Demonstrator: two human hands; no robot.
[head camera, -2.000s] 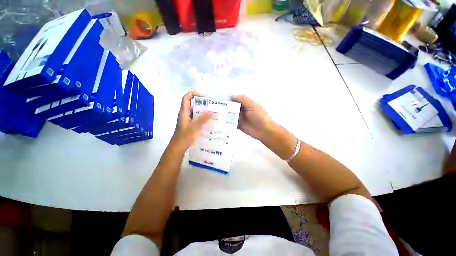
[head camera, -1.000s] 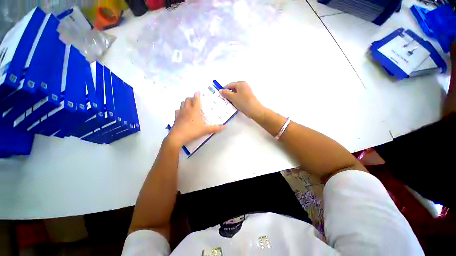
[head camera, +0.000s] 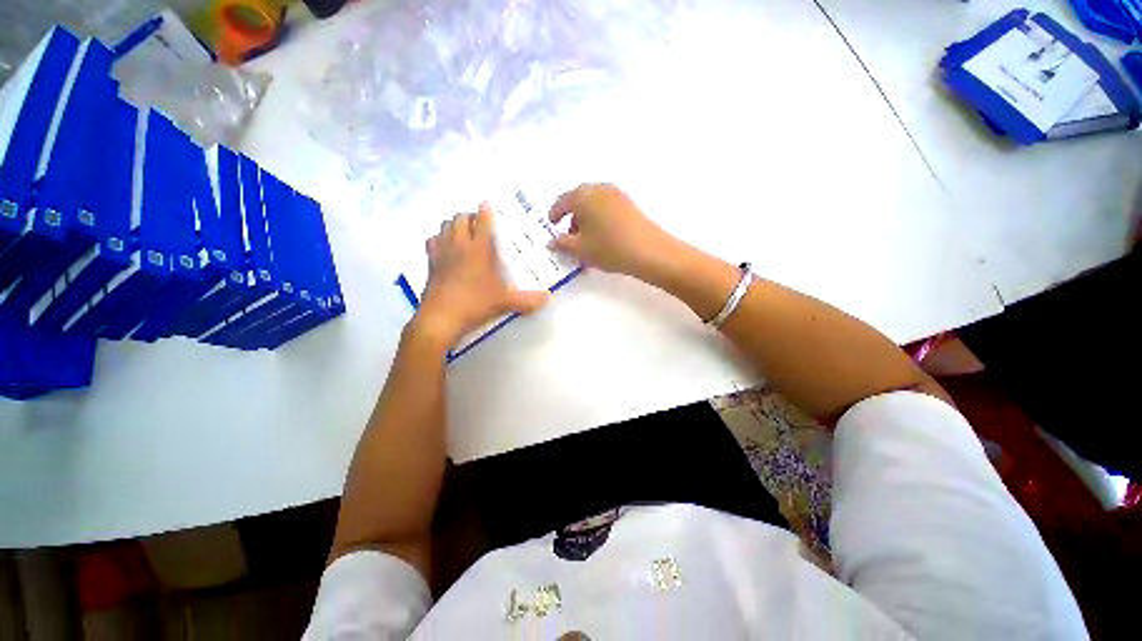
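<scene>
A white retail cable box (head camera: 526, 251) with blue edges lies tilted on the white table, its printed back up. My left hand (head camera: 470, 276) lies over the box and holds it, thumb along the near long edge and fingers over the far side. My right hand (head camera: 607, 232) is at the box's upper right end with thumb and fingertips bent close together at its edge. Whether a small piece is between those fingertips cannot be told. A short blue strip (head camera: 408, 292) sticks out left of my left hand.
A leaning stack of blue-edged boxes (head camera: 169, 238) stands at the left. Shiny clear plastic pieces (head camera: 438, 88) spread across the back. An orange ring (head camera: 247, 28) and a clear bag (head camera: 200, 94) are back left. An open box with a tray (head camera: 1033, 75) lies back right.
Since two seconds ago the box has gone from upright between both hands to tilted on the table. The left hand now lies over it. The view has shifted, and the red bag is out of it.
</scene>
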